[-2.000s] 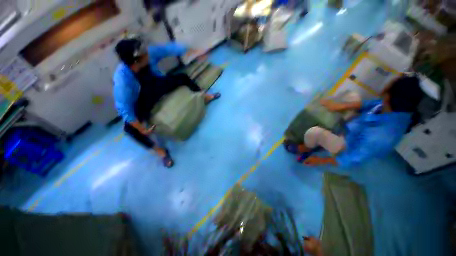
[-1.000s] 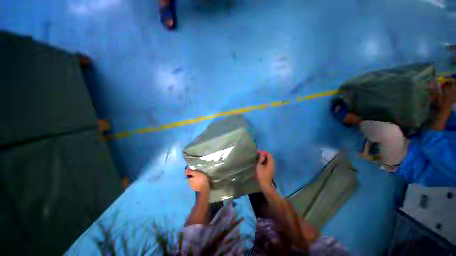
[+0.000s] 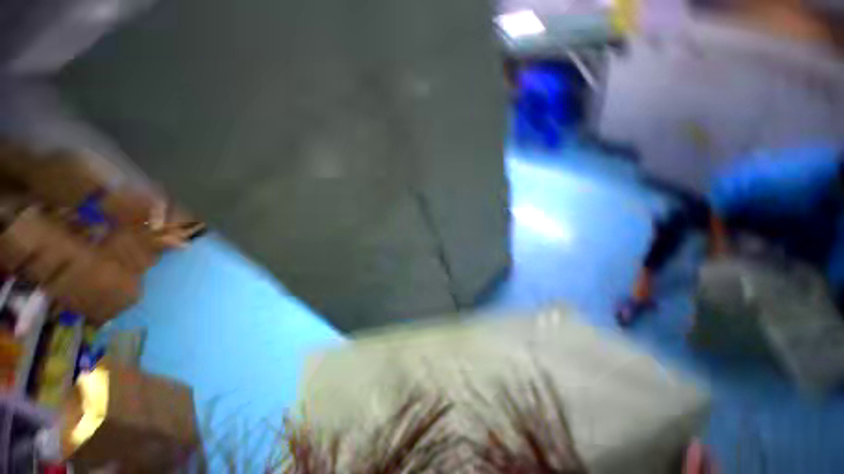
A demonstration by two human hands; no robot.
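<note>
The picture is blurred. A pale green wrapped carton (image 3: 500, 370) is large and close at the bottom centre, partly behind strands of hair. A small part of my right hand (image 3: 696, 458) shows at its lower right edge, against the carton; the rest is cut off by the picture's edge. My left hand is not in view. A tall dark green wrapped stack (image 3: 324, 157) stands just beyond the carton and fills the upper middle.
Brown cartons (image 3: 139, 407) and shelves with mixed items are at the left. At the right, a person in blue (image 3: 777, 190) bends over a green wrapped carton (image 3: 740, 305). Behind are a pale machine (image 3: 731, 93) and a blue object (image 3: 551, 102).
The view has swung left and up from the floor to the stack. The wrapped carton held in both hands now looks much larger and closer. My left hand has left the picture.
</note>
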